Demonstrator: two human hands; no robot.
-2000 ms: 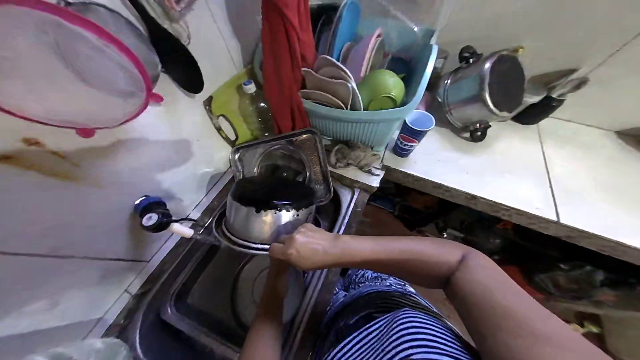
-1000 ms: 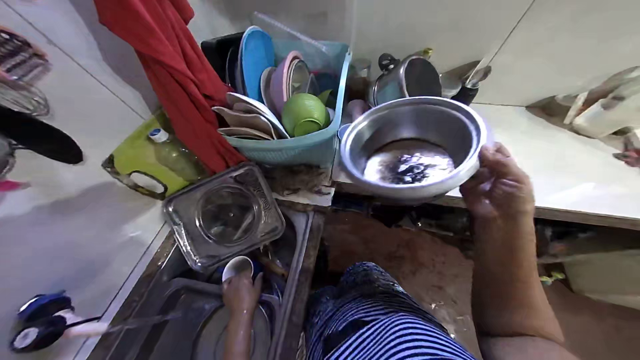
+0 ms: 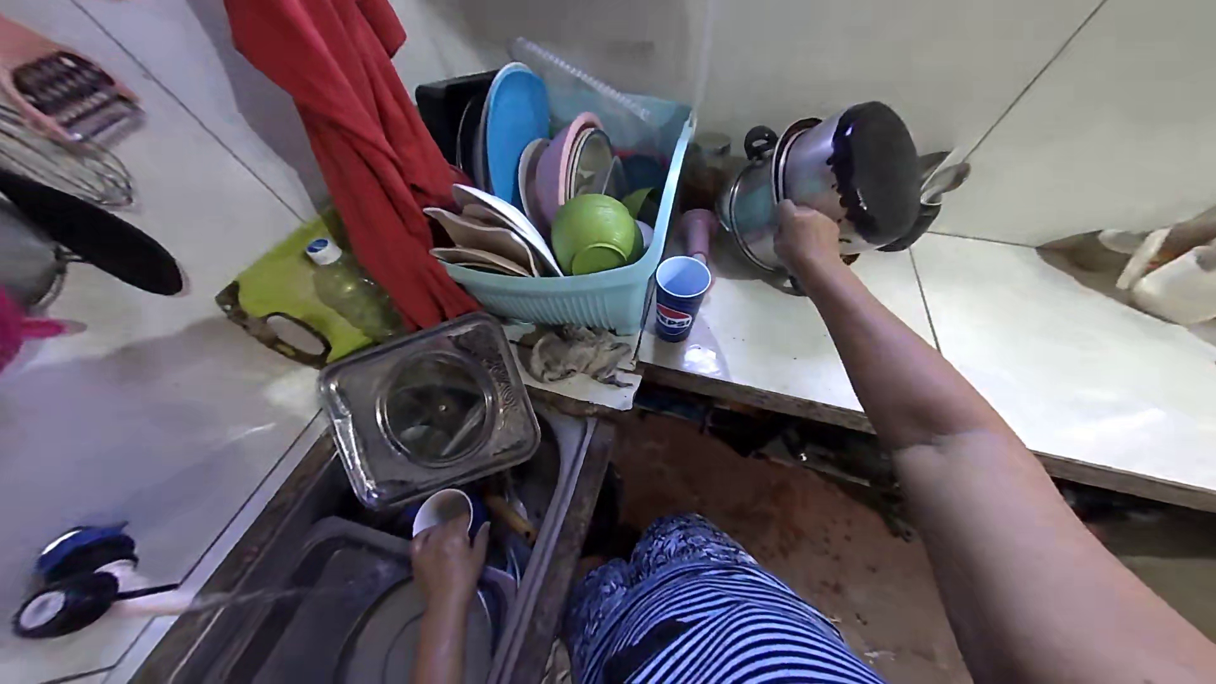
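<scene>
My right hand (image 3: 807, 237) grips the rim of a metal pot (image 3: 860, 171) whose blackened base faces outward, beside another metal pot (image 3: 750, 214) on the counter. Low in the sink, my left hand (image 3: 446, 556) is closed on a white cup (image 3: 443, 511). Water from the faucet (image 3: 66, 594) runs past it on the left. A clear rectangular glass dish (image 3: 427, 408) lies at the sink's back edge, just above the left hand. Below that hand a large round dish or lid (image 3: 380, 636) rests in the basin.
A light-blue plastic basket (image 3: 570, 299) of plates and bowls stands at the back. A blue paper cup (image 3: 678, 299) and a wet rag (image 3: 579, 356) sit before it. A red cloth (image 3: 351, 142) hangs over a green cutting board (image 3: 285, 294). Utensils hang at left; spoons (image 3: 945, 180) lie behind the pots.
My right hand has carried the metal pot from above the counter's front edge back to the other pot and turned it over on its side. My left hand stays low in the sink at the white cup.
</scene>
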